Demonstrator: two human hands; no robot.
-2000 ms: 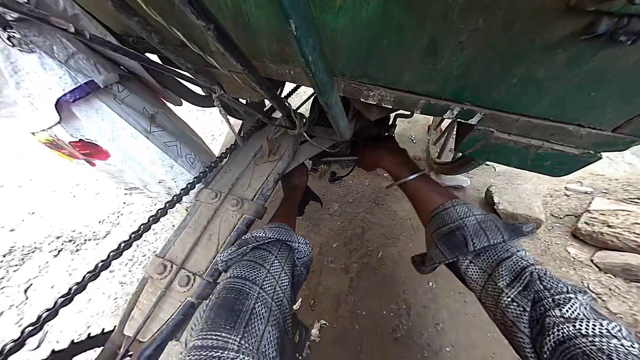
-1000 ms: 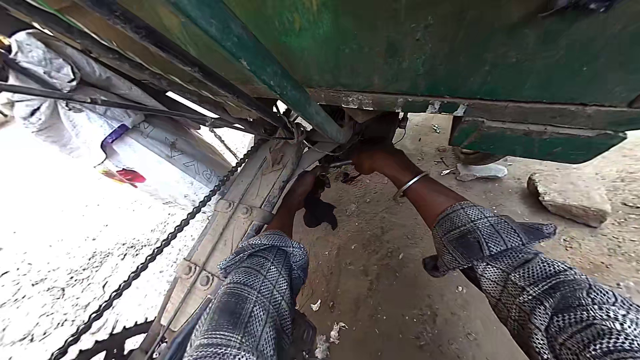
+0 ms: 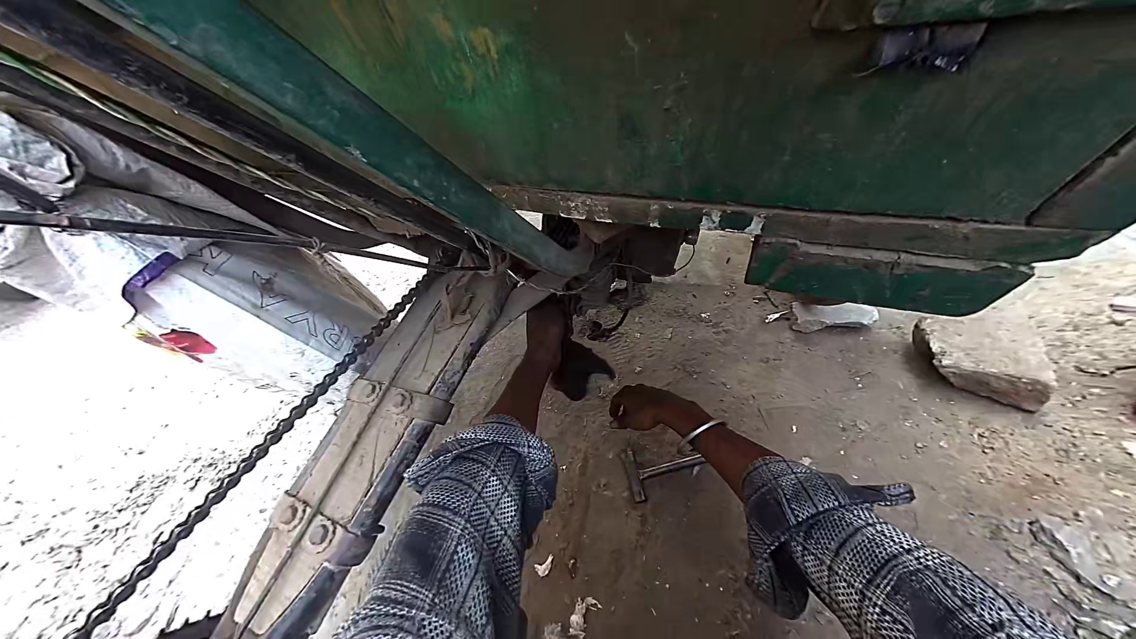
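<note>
My left hand (image 3: 546,328) reaches in under the green metal body (image 3: 674,115), beside the lower end of a green tube; its fingers are hidden, and a dark cloth (image 3: 581,370) hangs just below it. My right hand (image 3: 641,408), with a metal bangle at the wrist, is over the dirt ground, fingers curled; whether something small is in it cannot be told. A T-shaped metal tool (image 3: 636,475) lies on the ground below that hand. A bolted metal frame beam (image 3: 390,399) runs down to the left of my left arm, with a drive chain (image 3: 266,448) beyond it.
A large stone (image 3: 985,359) and a flat pale stone (image 3: 834,316) lie at the right, near the lower green panel (image 3: 887,277). A printed sack (image 3: 257,297) is at the left. Thin wires (image 3: 626,311) hang beneath the green body.
My right hand has come away from the underside, down and back toward me. My left hand has stayed under the body. The T-shaped tool now shows on the ground.
</note>
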